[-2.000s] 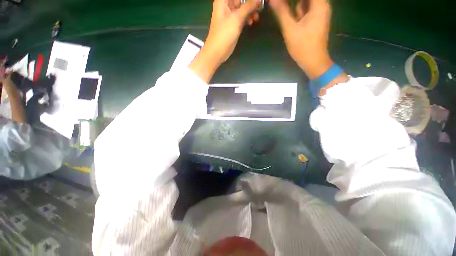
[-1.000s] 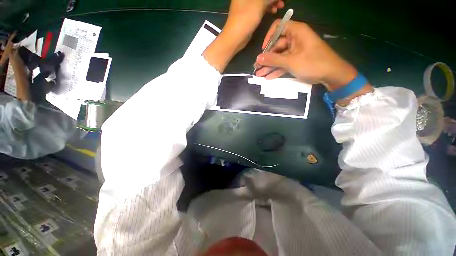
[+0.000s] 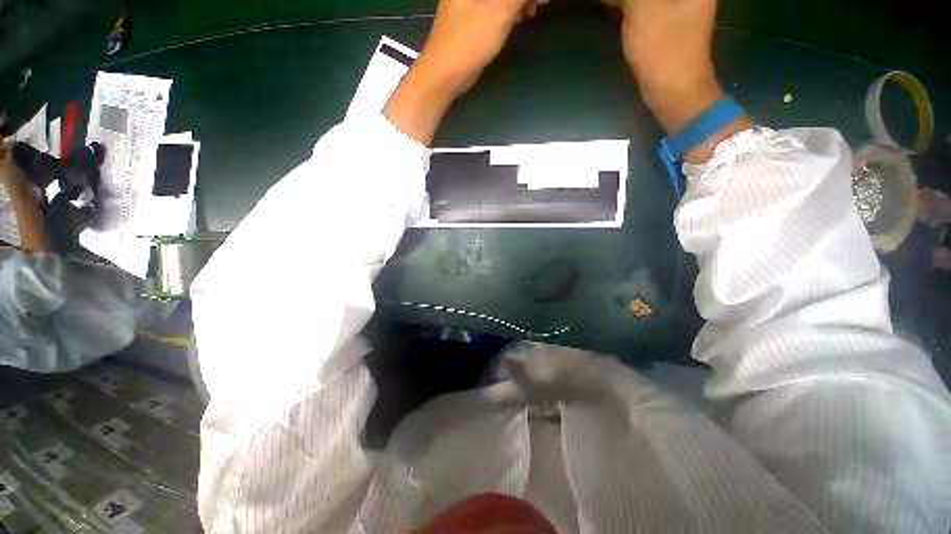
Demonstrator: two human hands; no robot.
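Observation:
My left hand (image 3: 474, 31) is at the top edge of the picture, with its fingertips cut off by the edge. My right hand (image 3: 667, 47) is also at the top edge, its fingers out of the picture. What either hand holds cannot be seen. A blue band (image 3: 706, 127) is around my right wrist. A die-cut adhesive sheet (image 3: 490, 198), black with a white border and stepped white gaps, lies on the green mat between my forearms. A second white sheet (image 3: 378, 81) with a dark strip lies angled beside my left forearm.
Tape roll (image 3: 876, 113) and tub of glittering metal parts (image 3: 895, 198) at right. Solder spool (image 3: 175, 267), printed papers (image 3: 120, 120) and another person's sleeve (image 3: 63, 313) at left. Pale wire (image 3: 469, 314), dark loop (image 3: 551, 280) and orange-brown scrap (image 3: 639, 307) near the front edge.
My right hand has moved up from the die-cut sheet to the top edge, and the tweezers it held are out of view. My left hand has shifted slightly left with the view.

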